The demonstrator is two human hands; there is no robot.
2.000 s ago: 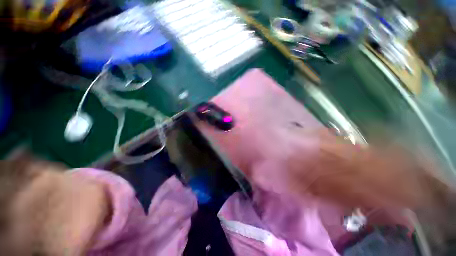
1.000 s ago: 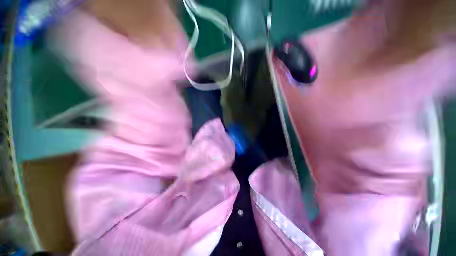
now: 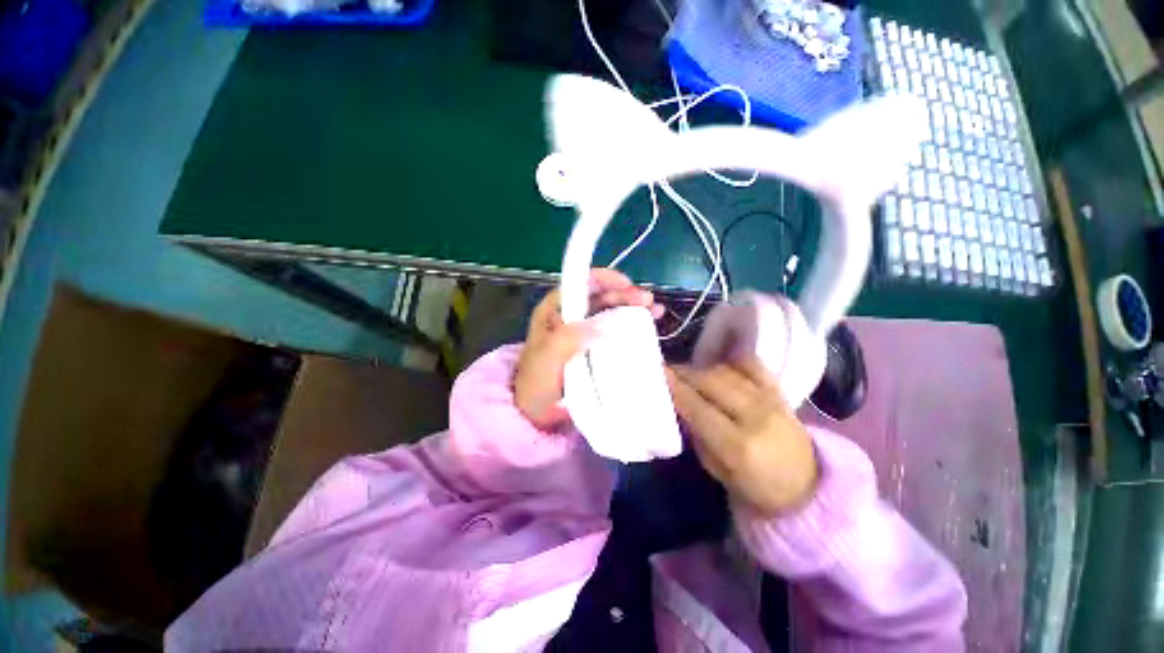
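White cat-ear headphones (image 3: 734, 151) are held up in front of me, the band with its two pointed ears away from me and the ear cups towards me. My left hand (image 3: 562, 351) grips the left ear cup from its outer side. My right hand (image 3: 740, 427) is at the cups, its fingers reaching between them towards the left cup; its fingertips are partly hidden. White cable loops (image 3: 689, 211) lie on the green bench behind the band. A round white disc (image 3: 557, 179) shows beside the left ear.
A blue tray (image 3: 728, 70) with small white parts and a grid of white pieces (image 3: 964, 179) lie at the back. A black mouse (image 3: 840, 373) is on the pink mat (image 3: 945, 447). A tape roll (image 3: 1125, 313) is far right. A brown box (image 3: 102, 408) is at left.
The headphones are now in view, held in both hands. My hands have come together in front of me from out at the sides. The view has shifted and is sharper.
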